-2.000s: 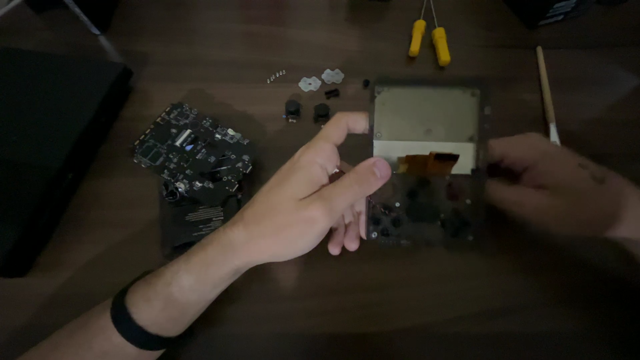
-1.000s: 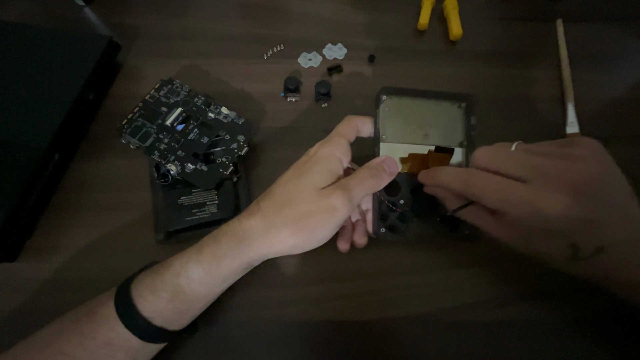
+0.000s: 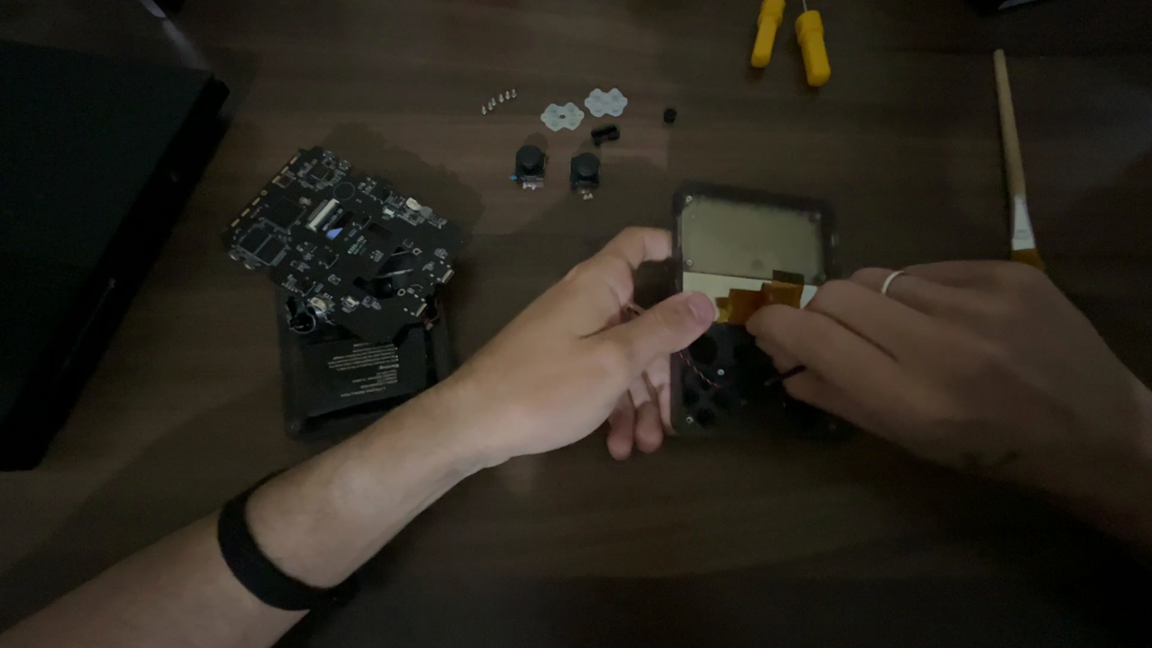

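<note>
My left hand (image 3: pixel 585 346) grips the left edge of a dark handheld console's front shell (image 3: pixel 751 234), its thumb on the inner side. The back of a screen fills the shell's upper part. Across its lower edge lies an orange flex cable (image 3: pixel 751 301). Over the shell's lower right is my right hand (image 3: pixel 936 360), wearing a ring; its fingertips are beside the cable and pinch a small dark, thin piece that I cannot make out. A thin twisted wire (image 3: pixel 697 367) runs near my left thumb. The right hand hides part of the button area.
A black circuit board (image 3: pixel 346 238) rests partly over a black back shell with battery (image 3: pixel 369 373) at left. Behind are screws (image 3: pixel 499 101), rubber pads (image 3: pixel 562 116), and thumbstick modules (image 3: pixel 531 166). Yellow-handled tools (image 3: pixel 813 49), a brush (image 3: pixel 1012 153) and a black box (image 3: pixel 81 225) lie around.
My right hand has moved from the shell's right edge to over its lower right, beside the flex cable. The left hand keeps its hold on the shell.
</note>
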